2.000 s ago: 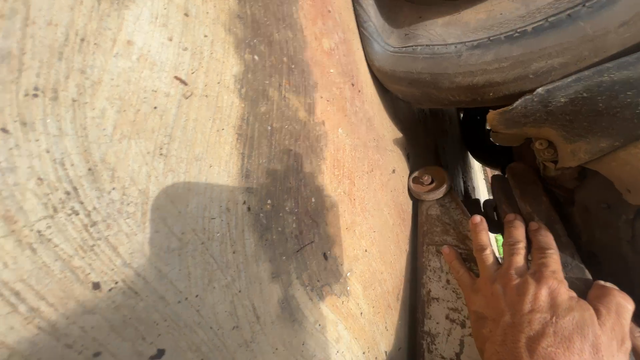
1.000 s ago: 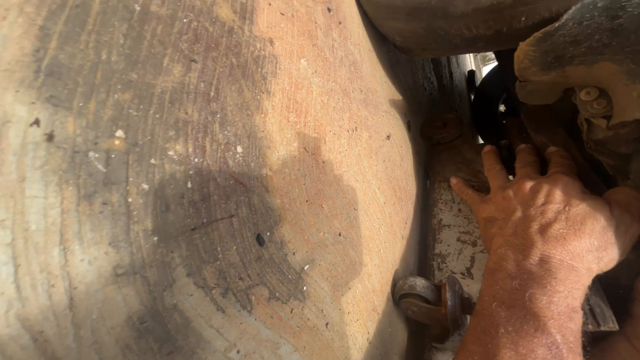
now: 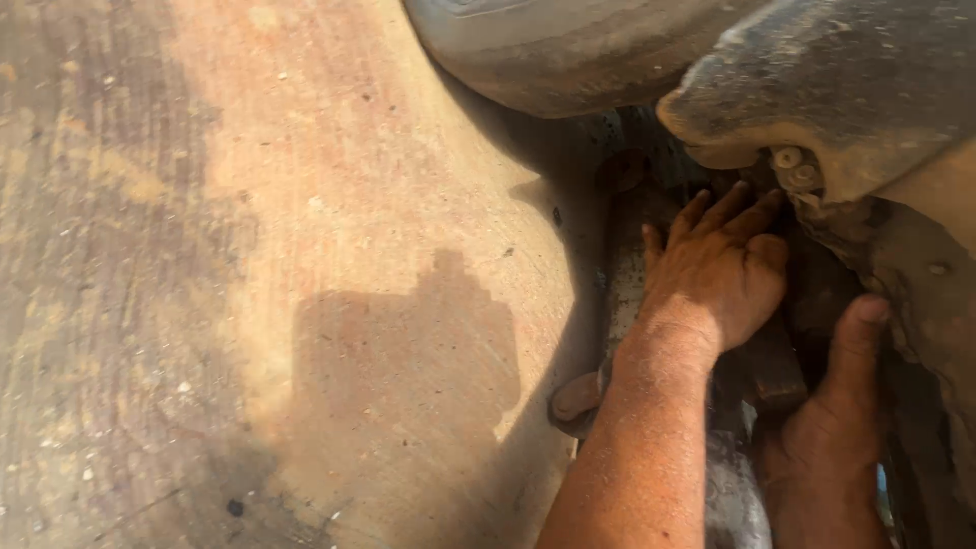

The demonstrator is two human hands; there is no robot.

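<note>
My left hand reaches in from the bottom, back up, its fingers slightly spread. It rests against the dark metal of a worn, low wheeled frame, which looks like a floor jack, beneath a vehicle. The fingertips lie in shadow just below a bolted bracket. My right hand is lower and to the right, beside a dark metal bar. Its thumb points up, and its fingers are hidden, so its grip cannot be made out. A small metal wheel sticks out left of my left forearm.
A rubber tyre stands at the top. A dark, dirty vehicle panel hangs over the hands at the upper right. Stained, grooved concrete floor fills the left side, with shadows across it. A rusty round part sits in shade near the fingertips.
My right hand has come into view at the lower right. My left hand, at the lower right two seconds ago, has reached farther in under the vehicle.
</note>
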